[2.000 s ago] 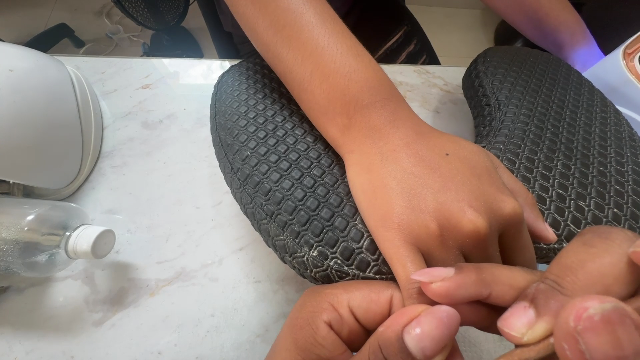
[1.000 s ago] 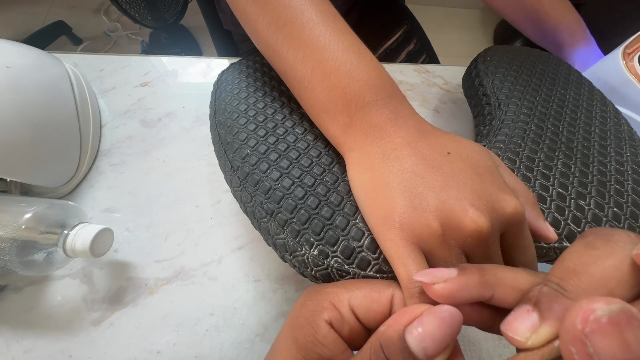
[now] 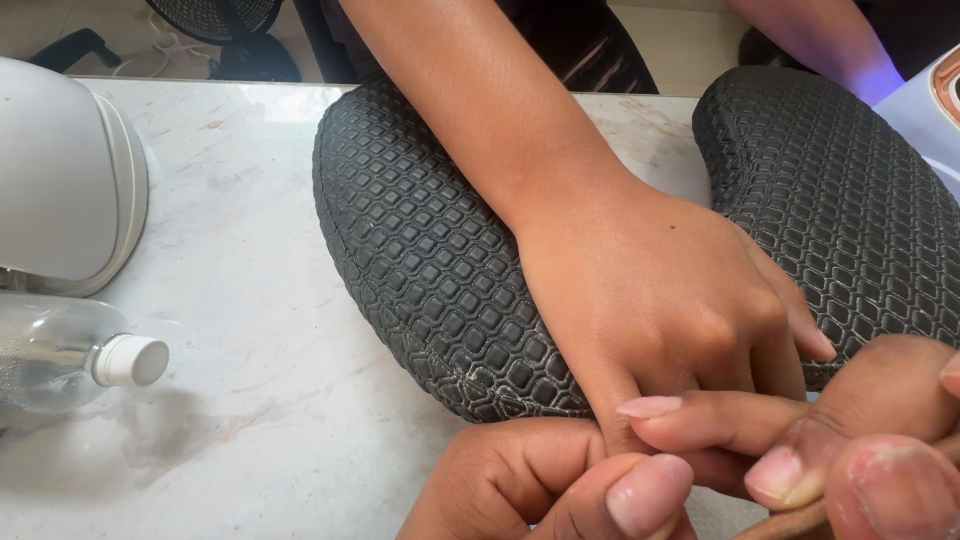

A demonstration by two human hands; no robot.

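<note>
Another person's hand (image 3: 652, 285) reaches in from the top and lies palm down across a black textured cushion (image 3: 427, 232). At the bottom middle, my left hand (image 3: 555, 480) pinches one of its fingers between thumb and bent forefinger. That fingertip is hidden. My right hand (image 3: 832, 450) is at the lower right, one finger stretched left and touching the held finger beside my left thumb. Under its fingertips shows part of a narrow brown thing (image 3: 787, 521), cut off by the frame edge; whether it is gripped, and what it is, I cannot tell.
A clear plastic bottle (image 3: 60, 352) with a white cap lies at left, below a white rounded device (image 3: 60, 172). The cushion's other lobe (image 3: 840, 202) is at right. Beyond it are a forearm (image 3: 817, 37) in violet light and a white object (image 3: 922, 112). All rests on a marble-patterned tabletop (image 3: 247, 315).
</note>
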